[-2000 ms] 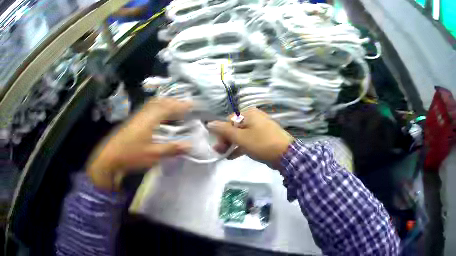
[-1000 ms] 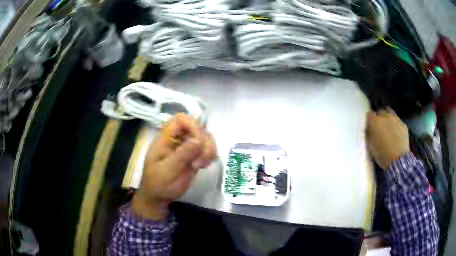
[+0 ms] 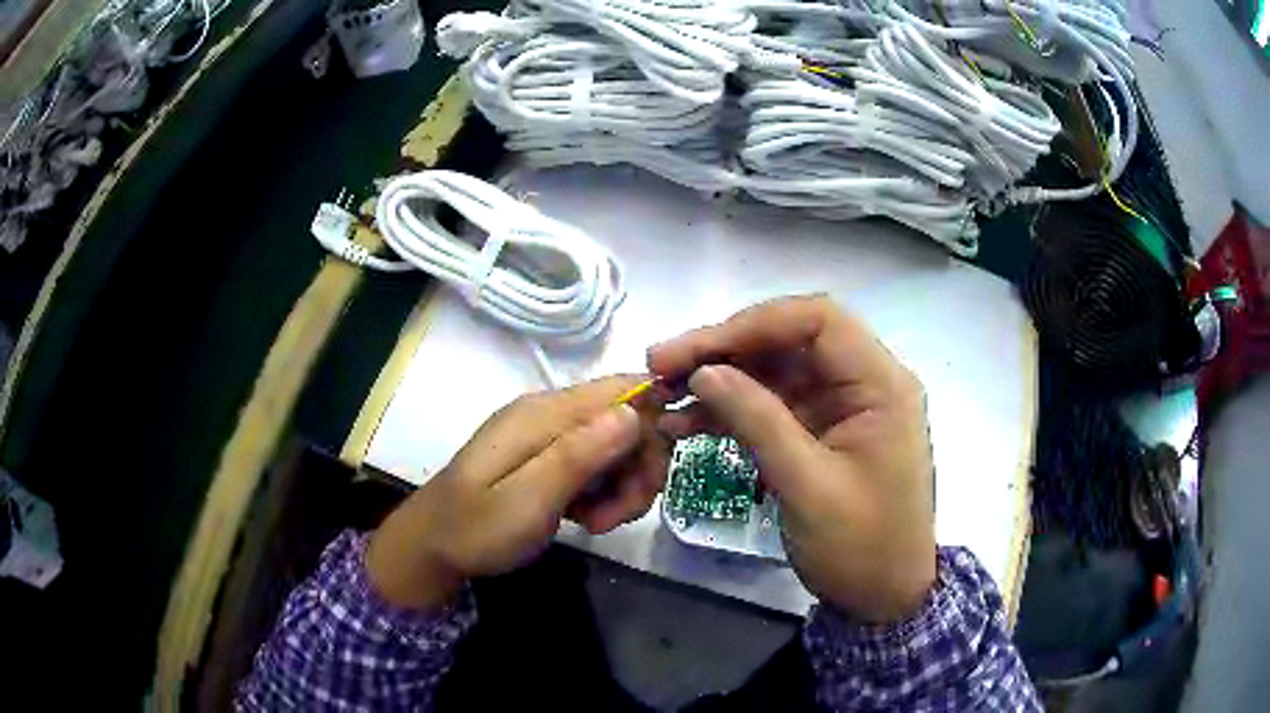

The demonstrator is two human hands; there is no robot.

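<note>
My left hand (image 3: 543, 467) pinches a yellow cord lead (image 3: 635, 393) between thumb and fingers. My right hand (image 3: 836, 446) is at the lead's tip, thumb and fingertips close together; what they hold there is too small to tell. The white power cord (image 3: 488, 258) lies coiled and banded at the upper left of the white board, its plug to the left and its other end running towards my left hand. The white housing (image 3: 724, 536) with the green circuit board (image 3: 710, 481) lies below my hands, partly hidden by my right hand.
A pile of white cord bundles (image 3: 599, 105) lies behind the white board (image 3: 947, 334). A black fan (image 3: 1100, 286) and a red box (image 3: 1240, 300) are at the right. White socket units (image 3: 376, 35) stand at the upper left. A yellowish edge strip runs along the left.
The coiled cord was carried from the pile to the board's left side. My right hand has come back from the board's right edge to meet my left hand at the lead, over the housing.
</note>
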